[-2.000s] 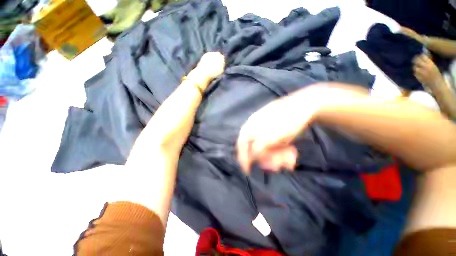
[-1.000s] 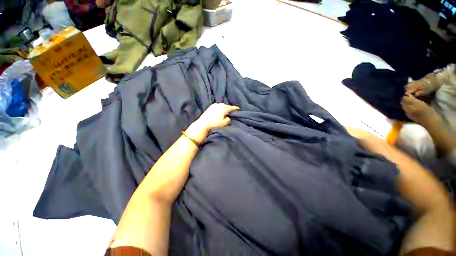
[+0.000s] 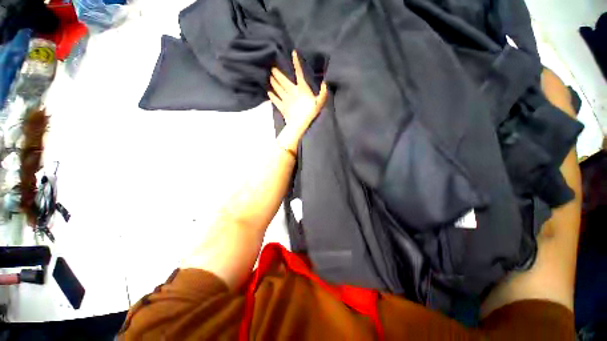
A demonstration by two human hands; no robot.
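Note:
A large heap of dark grey garments point(image 3: 359, 133) lies on the white table point(image 3: 166, 180) and reaches down to my red-edged brown clothing. White labels show on the cloth, one at the lower right point(image 3: 467, 219) and one near the middle front point(image 3: 297, 209). My left hand point(image 3: 295, 98) lies with spread fingers on the left part of the heap; it grips nothing that I can see. My right arm runs up along the heap's right side; its hand is hidden behind the cloth, so its grip cannot be seen.
At the left edge are a brown fluffy strip point(image 3: 33, 163), thin dark cables point(image 3: 46, 200), a flat dark phone point(image 3: 68, 282) and a black stand point(image 3: 25, 256). Plastic bags and a red item point(image 3: 66, 33) are at the upper left. Dark cloth shows at the far right edge.
The view has turned down and left. The grey heap now hangs closer to my body. My left hand has gone from holding a fold to lying flat with fingers spread. The carton is out of view.

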